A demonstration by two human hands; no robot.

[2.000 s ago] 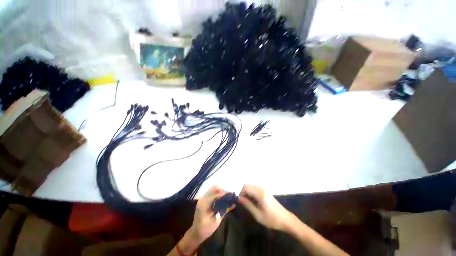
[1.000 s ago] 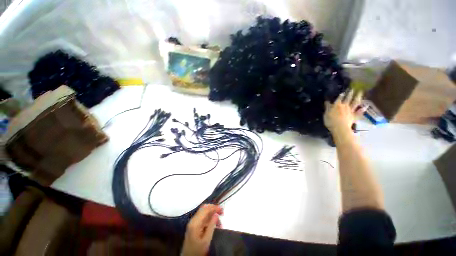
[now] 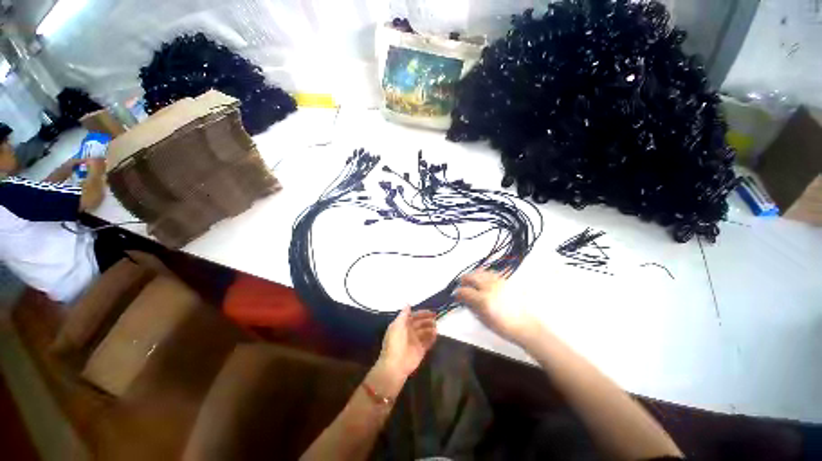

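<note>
A hank of thin black cables [image 3: 311, 261] lies in a curved loop on the white table, its front bend at the table's edge. Black connectors cluster at its far ends [image 3: 433, 171]. One loose cable curves inside the loop. My left hand [image 3: 410, 340] is at the table's front edge beside the hank, fingers slightly bent and apart, nothing visible in it. My right hand [image 3: 485, 295] is over the hank's front right part, fingers bent down at the cables; whether it grips one is unclear. Short black ties [image 3: 584, 250] lie right of the hank.
A large black pile of bundles [image 3: 604, 117] stands at the back, a smaller pile [image 3: 203, 76] further left. A cardboard stack [image 3: 198, 176] is on the left, a picture bag [image 3: 422, 76] behind the hank. A person [image 3: 45, 225] sits at far left. Cardboard boxes [image 3: 135, 342] stand below the table.
My right hand first held a black bundle with my left, then reached to the large pile, and is now back at the hank without the bundle. The view has turned left.
</note>
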